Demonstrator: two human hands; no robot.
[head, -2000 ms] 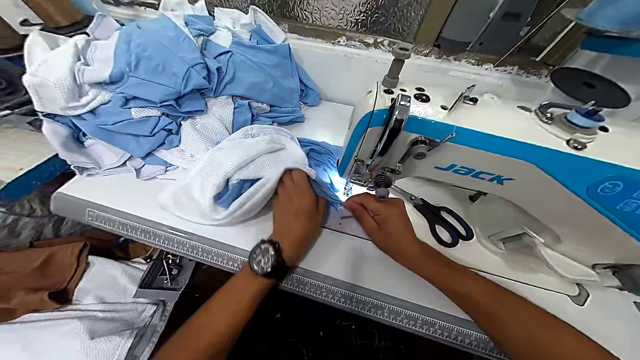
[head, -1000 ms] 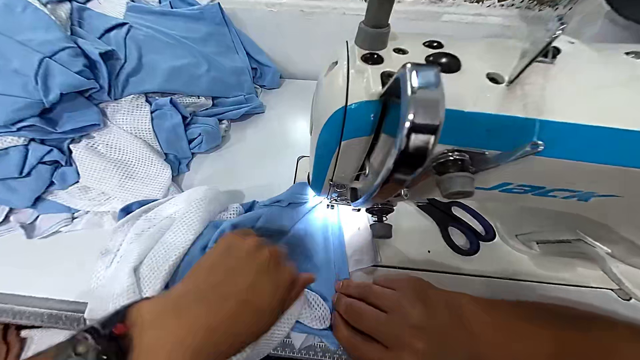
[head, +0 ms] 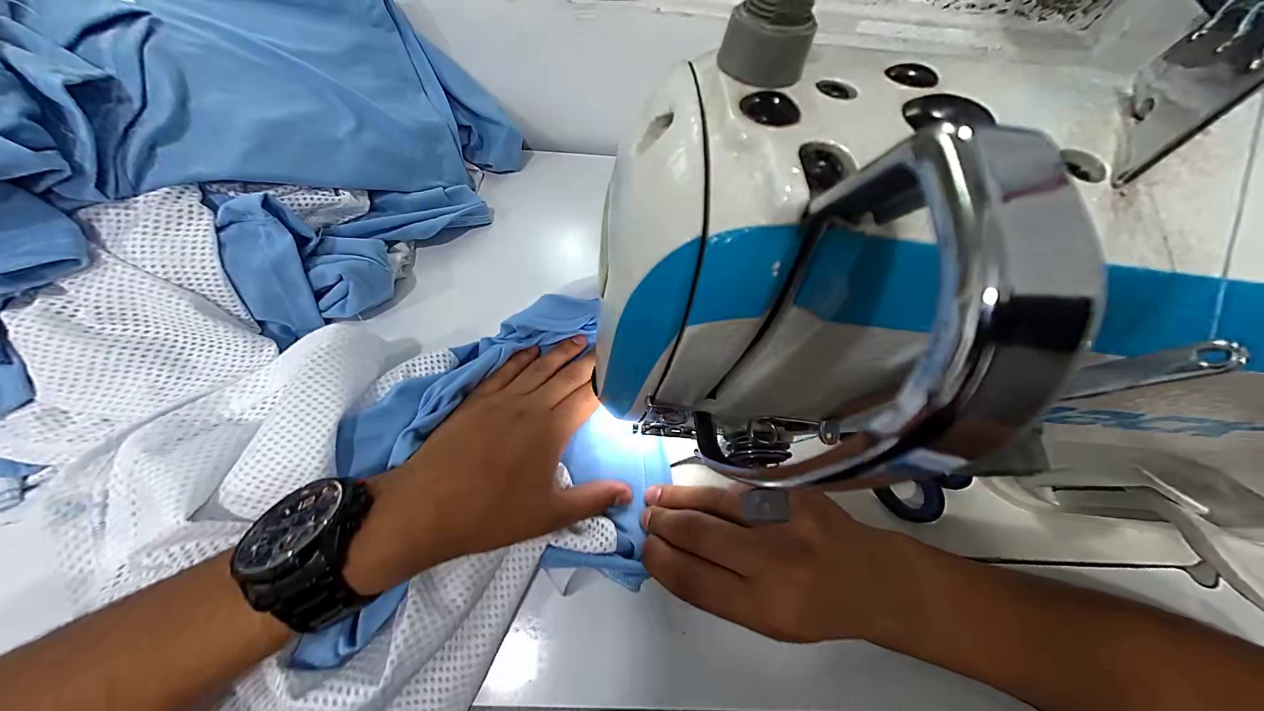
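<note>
A white and blue Jack sewing machine (head: 770, 326) stands over a piece of light blue fabric (head: 617, 464) joined or laid with white mesh fabric (head: 286, 454). A bright lamp lights the cloth under the needle area. My left hand (head: 494, 459), with a black watch at the wrist, lies spread flat on the blue cloth, left of the needle area. My right hand (head: 760, 553) rests with its fingertips on the right edge of that cloth, just in front of the machine's head; part of it is behind the chrome thread take-up guard (head: 1027, 296). The needle tip is hidden by glare.
A pile of blue and white mesh garments (head: 267, 109) lies at the back left of the white table (head: 583, 642). Dark scissor handles (head: 913, 499) show beneath the machine arm. A wall stands behind the table.
The view has moved much nearer to the machine. My left hand has gone from a blurred, curled pose to lying spread on the cloth beside the needle area.
</note>
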